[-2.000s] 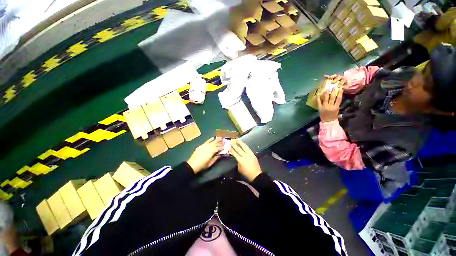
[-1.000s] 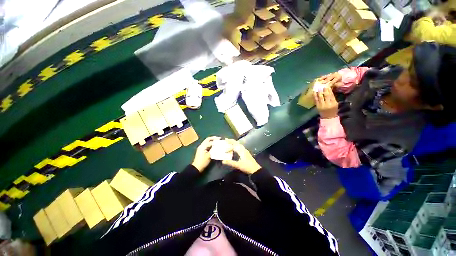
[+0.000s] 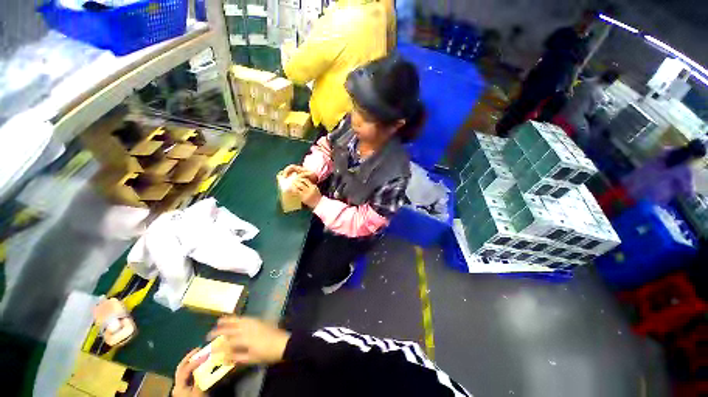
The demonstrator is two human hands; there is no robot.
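Note:
My left hand [image 3: 186,372] and my right hand [image 3: 247,339] hold a small pale yellow carton [image 3: 213,364] at the bottom of the view, over the near edge of the green belt [image 3: 167,339]. Something pinkish-white shows at the carton's upper left side. My left hand is partly cut off by the bottom edge. A closed yellow carton [image 3: 213,295] lies just beyond my hands, beside a crumpled heap of white bags [image 3: 189,242]. Open cartons [image 3: 91,378] lie at the lower left, partly cut off. A small pinkish-white item [image 3: 115,322] lies near the hazard tape.
A worker [image 3: 365,155] across the belt holds a carton. A person in yellow [image 3: 341,50] stands behind. Open brown cartons [image 3: 159,167] and stacked yellow cartons [image 3: 264,101] are farther back. Green-and-white boxes [image 3: 536,201] stand on a floor pallet. A blue basket [image 3: 132,23] sits on the shelf.
The view has swung right and up. The white piece that was between my fingers is replaced by a yellow carton in both hands. The row of closed cartons has left the view.

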